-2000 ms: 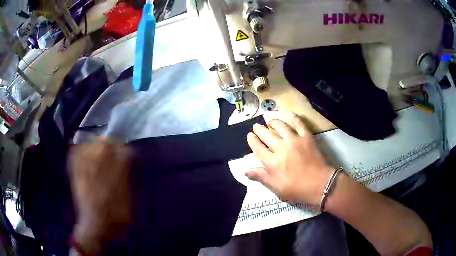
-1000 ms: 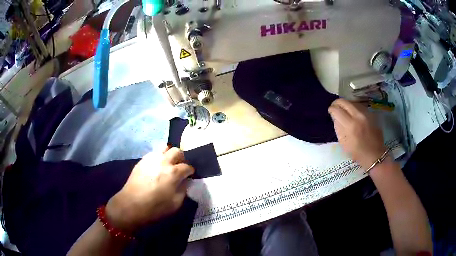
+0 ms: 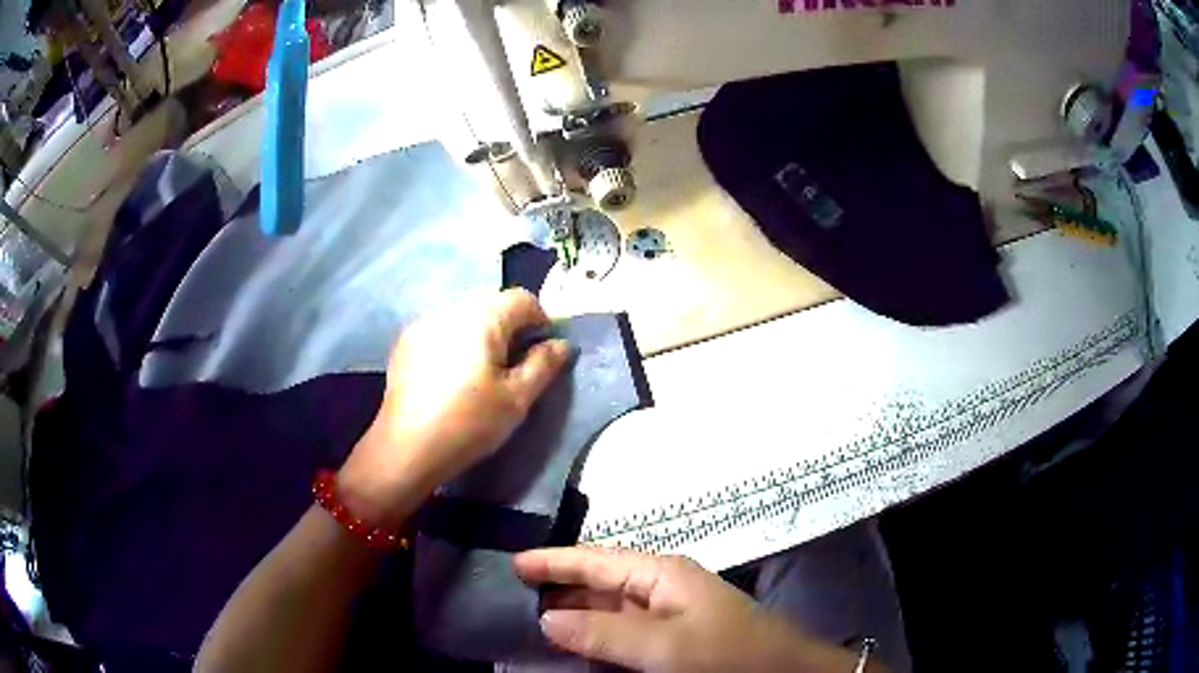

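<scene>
A large dark purple garment panel (image 3: 224,487) lies on the left of the table, its pale grey-blue side (image 3: 329,276) up behind it, reaching the presser foot (image 3: 563,243). My left hand (image 3: 460,381) pinches a smaller grey-faced piece (image 3: 598,362) with a dark edge, just in front of the needle plate (image 3: 594,250). My right hand (image 3: 644,605) is at the table's front edge, its fingertips at the hanging lower part of the piece; whether they grip it is unclear.
A dark curved panel with a small label (image 3: 855,197) lies on the machine bed at the right. A blue long flat shape (image 3: 283,132) hangs left of the needle. A printed ruler (image 3: 920,440) runs along the table's front edge. A blue crate (image 3: 1144,618) shows at lower right.
My right hand has moved from the labelled panel to the front edge near my left hand. The piece at my left hand now shows a larger grey face. The labelled panel remains on the bed.
</scene>
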